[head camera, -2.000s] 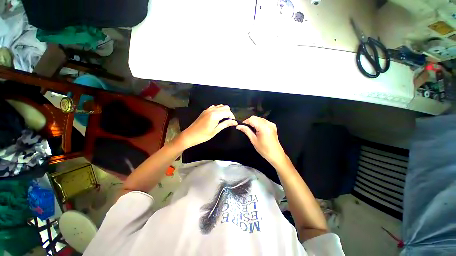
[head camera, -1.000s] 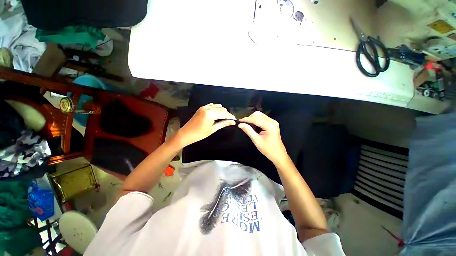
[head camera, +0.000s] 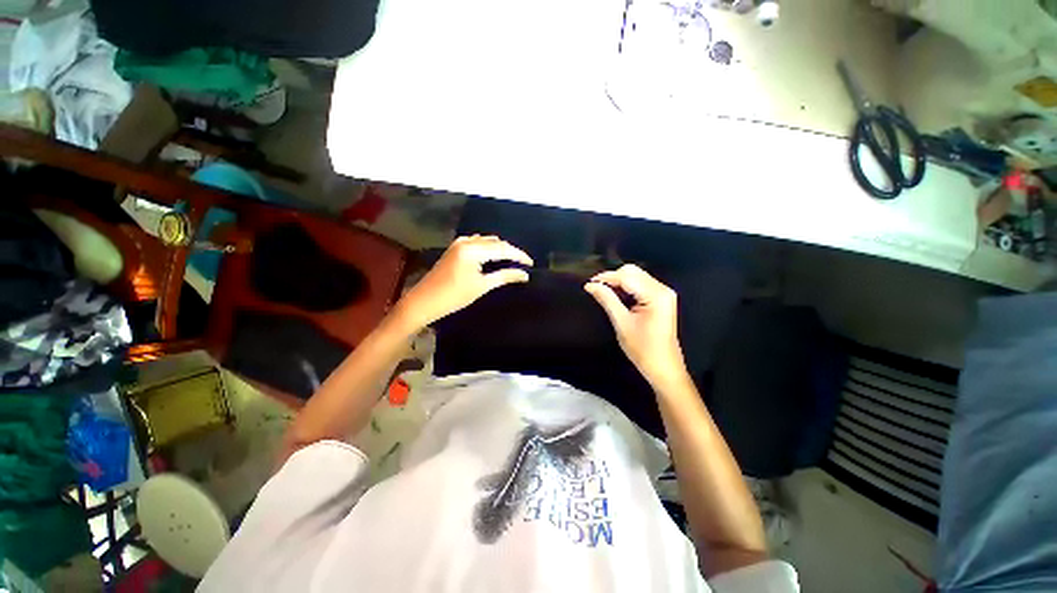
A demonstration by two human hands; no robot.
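Observation:
My left hand (head camera: 464, 282) and my right hand (head camera: 644, 322) are held over my dark-clothed lap (head camera: 533, 336), in front of the table edge. A gap separates them. The thumb and fingertips of each hand are close together. Something black may lie between them, but it blends with the dark lap, so I cannot tell whether either hand holds fabric.
The white table (head camera: 487, 127) is in front, with black-handled scissors (head camera: 887, 151) at its right. A black panel pile (head camera: 243, 23) lies over green cloth (head camera: 197, 72) at upper left. Dark pieces (head camera: 304, 269) lie on the reddish stool (head camera: 377, 261). A blue cloth (head camera: 1006, 440) hangs at right.
My hands, earlier with their fingertips together, have moved apart sideways. The whole view has shifted slightly, with the table and stool now a little further right.

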